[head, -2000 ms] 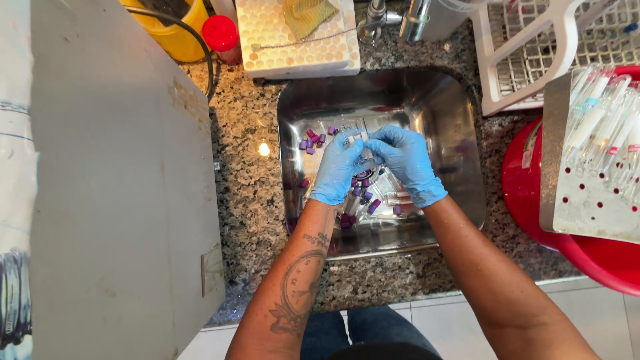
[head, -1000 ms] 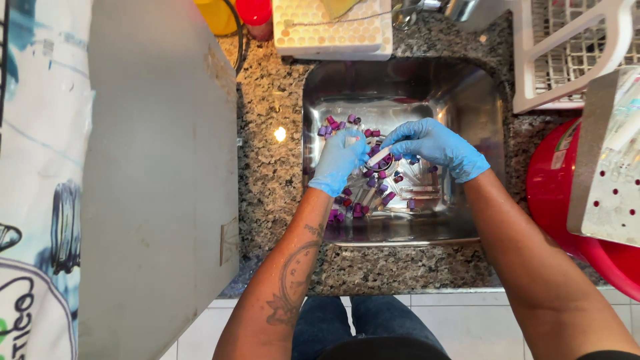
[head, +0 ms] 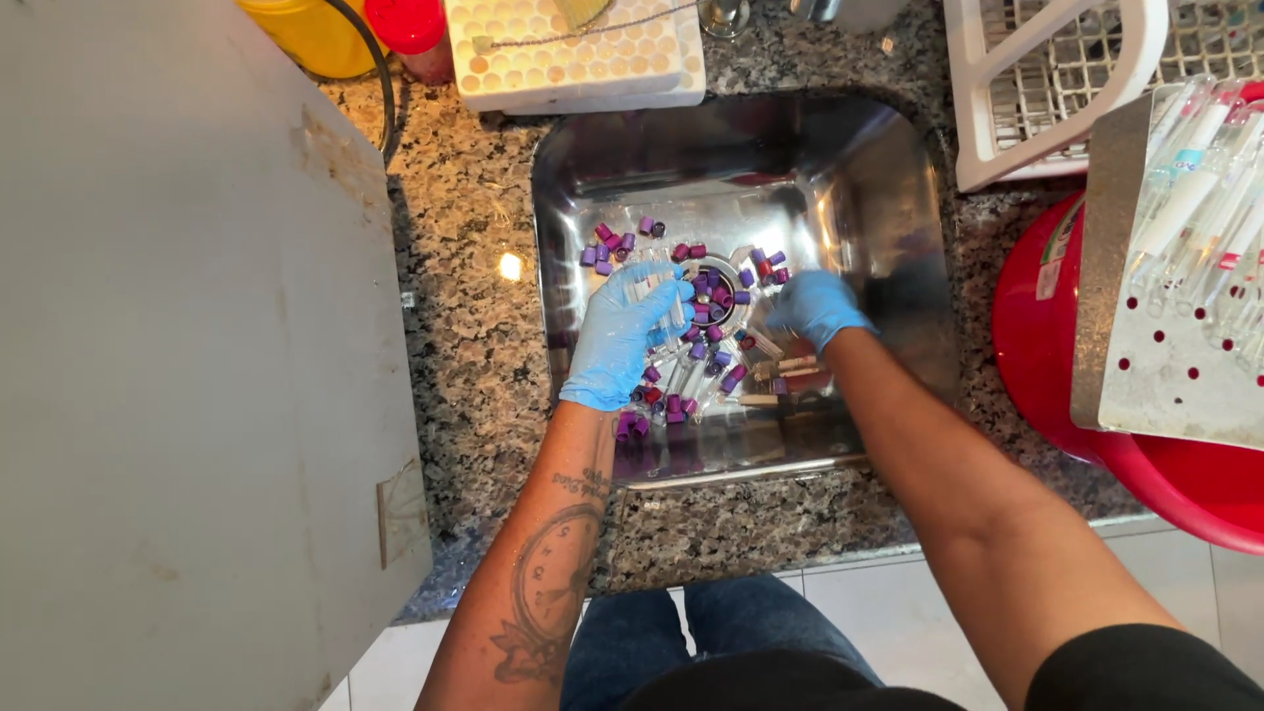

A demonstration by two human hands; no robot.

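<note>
My left hand [head: 624, 331], in a blue glove, is closed around several clear test tubes [head: 654, 284] over the left part of the steel sink [head: 869, 212]. My right hand [head: 818, 306], gloved alike and blurred, is low at the sink's right side beside some caps; its fingers are partly hidden, so its grip is unclear. Purple and magenta tube caps [head: 734, 377] lie scattered over the sink floor and in the round drain [head: 713, 291]. Among them are loose clear tubes [head: 681, 373] and, at the lower right, tubes with pale labels [head: 796, 365].
A white rack with round holes [head: 583, 69] stands behind the sink, near a red-lidded container [head: 410, 30]. To the right are a white wire rack [head: 1047, 99], a red basin [head: 1027, 326] and a perforated metal tray [head: 1175, 395] of tubes. A grey panel [head: 217, 355] borders the left.
My hands were together over the sink; my right hand has moved away to the right and down, while my left keeps hold of tubes. The pale-labelled tube between them is no longer seen there.
</note>
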